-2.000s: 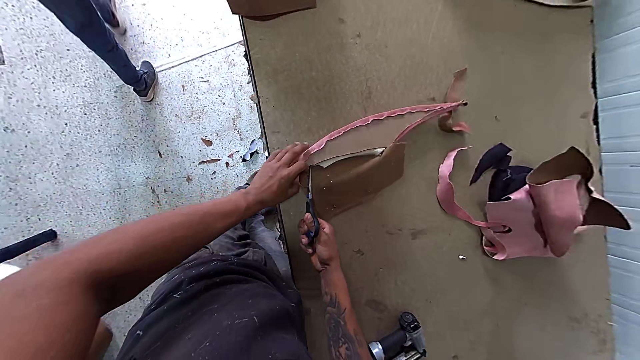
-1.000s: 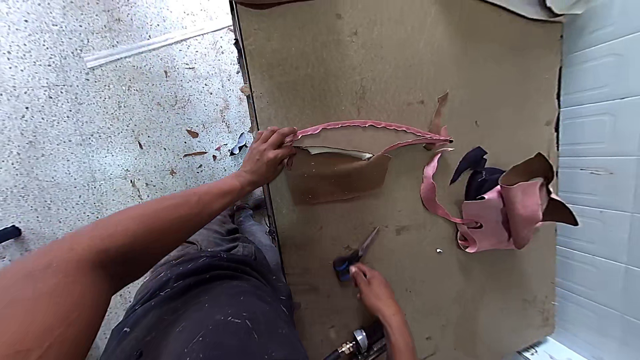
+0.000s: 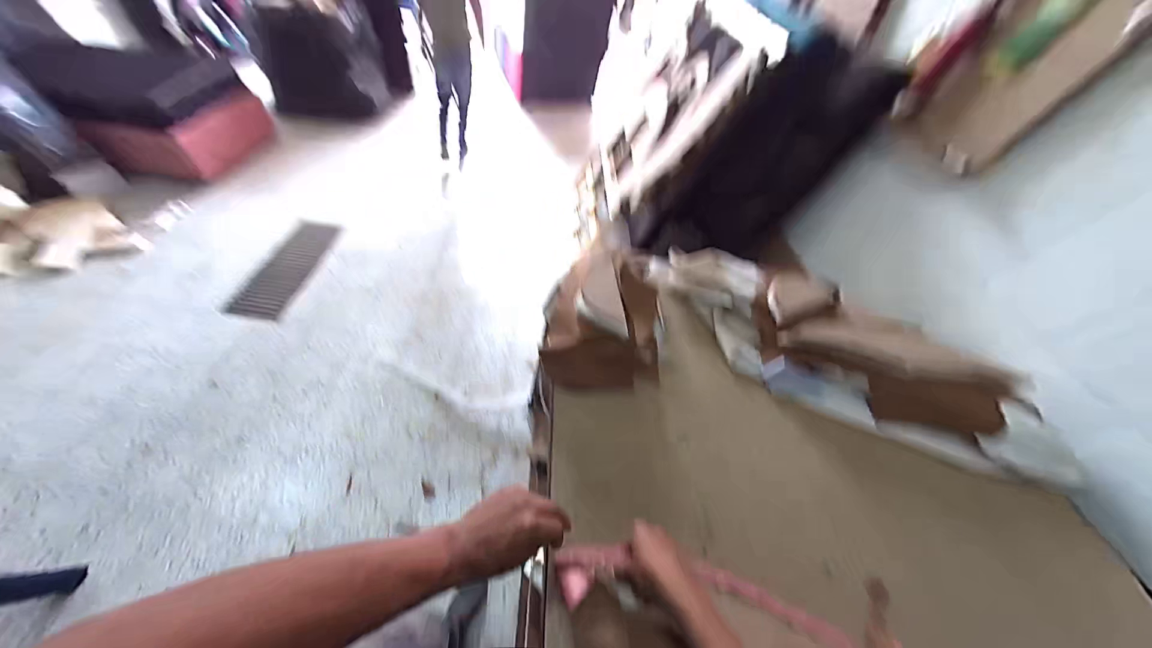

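Note:
At the table's left edge is my left hand (image 3: 513,533), fingers curled, close to the end of a pink-edged brown leather piece (image 3: 765,601); blur hides whether it grips anything. My right hand (image 3: 661,562) lies over the pink edge a little to the right, and its fingers are too blurred to read. Part of the leather runs out of the bottom of the view. The scissors are not visible.
Brown and pale leather scraps (image 3: 891,360) are heaped on the far part of the worktable (image 3: 720,459), beside a pale wall. A person (image 3: 450,72) stands far off on the floor, near dark and pink upholstered pieces (image 3: 180,135). A floor grate (image 3: 283,270) lies at left.
The view has swung up toward the room. My right hand, beside the scissors on the table a second ago, is now at the pink-edged leather near my left hand.

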